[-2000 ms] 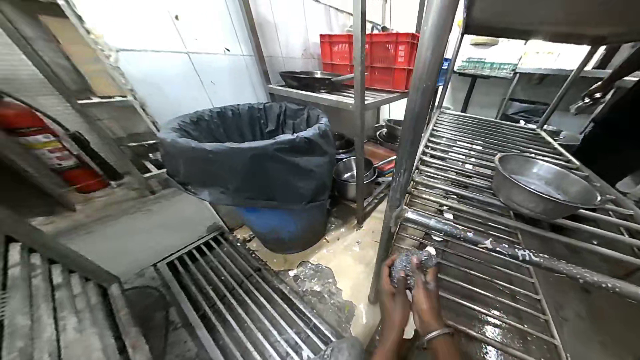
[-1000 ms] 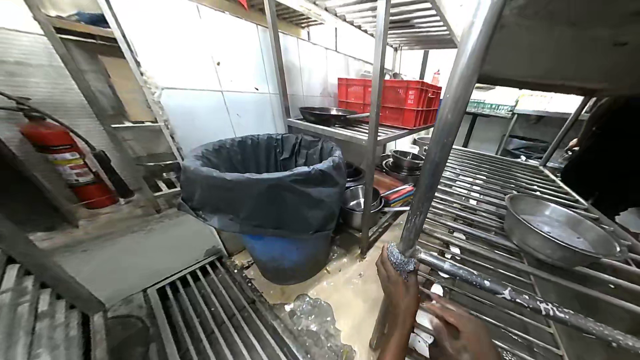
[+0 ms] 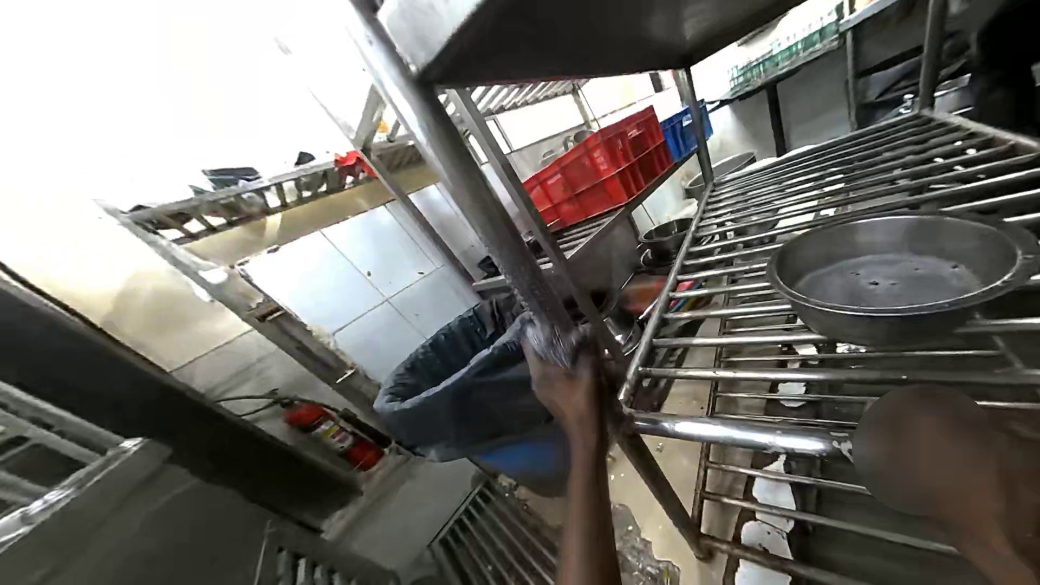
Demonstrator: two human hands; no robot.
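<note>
My left hand [image 3: 573, 390] is wrapped round the upright metal post [image 3: 479, 195] of the slatted rack, pressing a grey scouring pad [image 3: 552, 340] against it; the pad looks blurred. My right hand [image 3: 934, 455], also blurred, is at the rack's front rail [image 3: 739, 431], near its right part; whether its fingers are closed on the rail cannot be told. A round metal basin [image 3: 894, 276] with a little liquid and dark specks in it rests on the slats [image 3: 723, 337] above my right hand.
Behind the post stands a bin with a black liner [image 3: 463, 398]. Red crates [image 3: 605, 166] and a blue crate [image 3: 686, 130] sit on a shelf behind. A red fire extinguisher [image 3: 337, 435] is at lower left. A metal top overhangs the rack. A dark-clothed person [image 3: 1007, 69] is at upper right.
The view has tilted strongly. Two seconds ago both hands were together around the scouring pad; now my left hand has it on the post, above the rail joint, and my right hand is apart at the right.
</note>
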